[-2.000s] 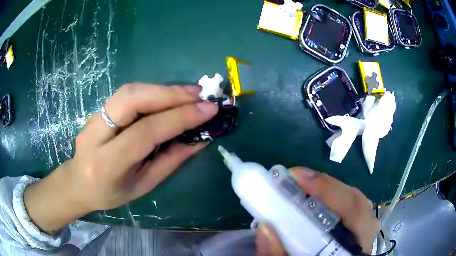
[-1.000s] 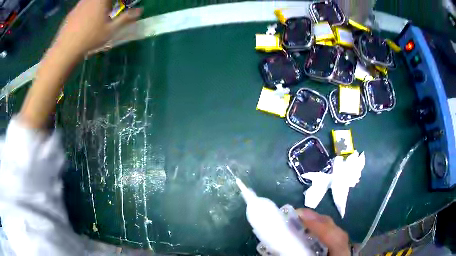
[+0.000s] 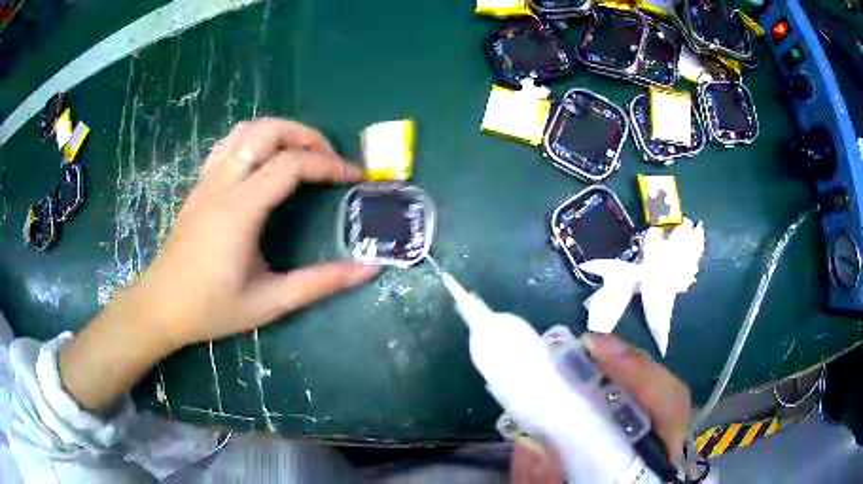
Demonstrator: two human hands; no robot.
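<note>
A rounded-square watch housing (image 3: 386, 225) with a black inside and silver rim is in front of me, with a yellow-edged battery (image 3: 389, 149) at its far side. My left hand (image 3: 237, 222) holds the housing from the left, fingertips at its far edge and thumb at its near edge. My right hand (image 3: 639, 388) grips the fat white glue dispenser (image 3: 530, 369). The dispenser's thin tip points at the housing's near right corner; whether it touches cannot be told. No glue can be made out at the tip.
Several housings (image 3: 587, 134) with batteries are piled at the far right. A crumpled white wipe (image 3: 653, 284) overlaps one housing. A blue controller (image 3: 818, 180) with a clear hose (image 3: 752, 326) stands at right. More housings (image 3: 69, 190) lie at far left on the green mat (image 3: 312, 378).
My left hand has come back from the far left and now holds a different housing, lying open side up. The dispenser's tip has moved up close to it.
</note>
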